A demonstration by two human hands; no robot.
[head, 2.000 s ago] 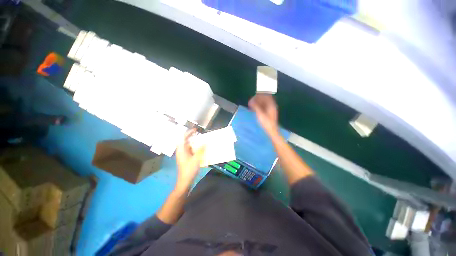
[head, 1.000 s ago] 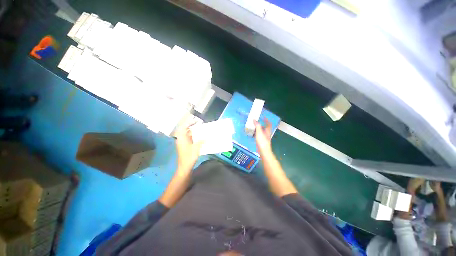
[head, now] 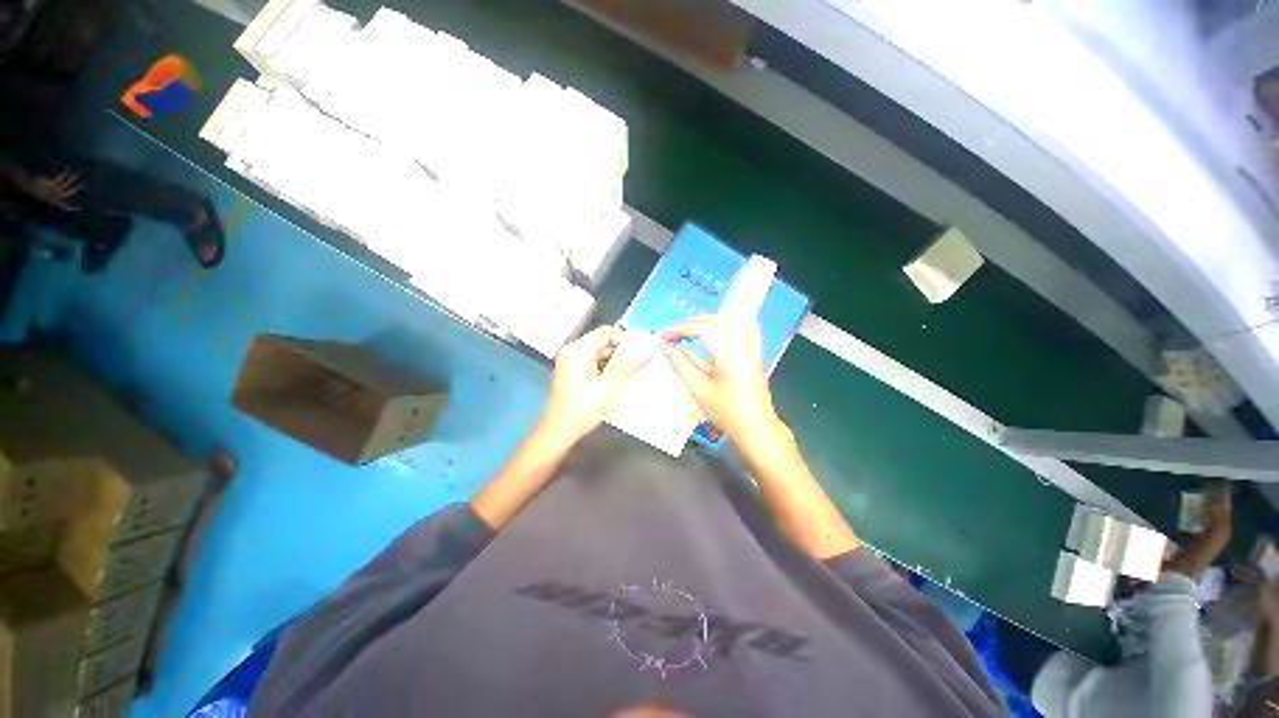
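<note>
A small white carton (head: 750,286) lies on the blue platform of the digital scale (head: 690,275). My left hand (head: 584,382) holds the white label sheet (head: 655,407) by its upper edge, over the scale's near edge, and the sheet covers most of the display. My right hand (head: 727,373) is at the same edge of the sheet, its fingertips close together beside my left fingers and its back near the carton. Whether a sticker is between the right fingertips is too small to tell.
Stacked white boxes (head: 435,161) stand left of the scale, with an orange-and-blue object (head: 163,87) beyond. A loose white box (head: 944,264) lies right, below the raised shelf. An open brown carton (head: 334,398) is on the floor. Another person's arm (head: 1164,644) is near white boxes at right.
My right hand has left the carton on the scale and moved left to the sheet. The sheet has turned and dropped closer to my body. Earlier, the carton was brought onto the scale.
</note>
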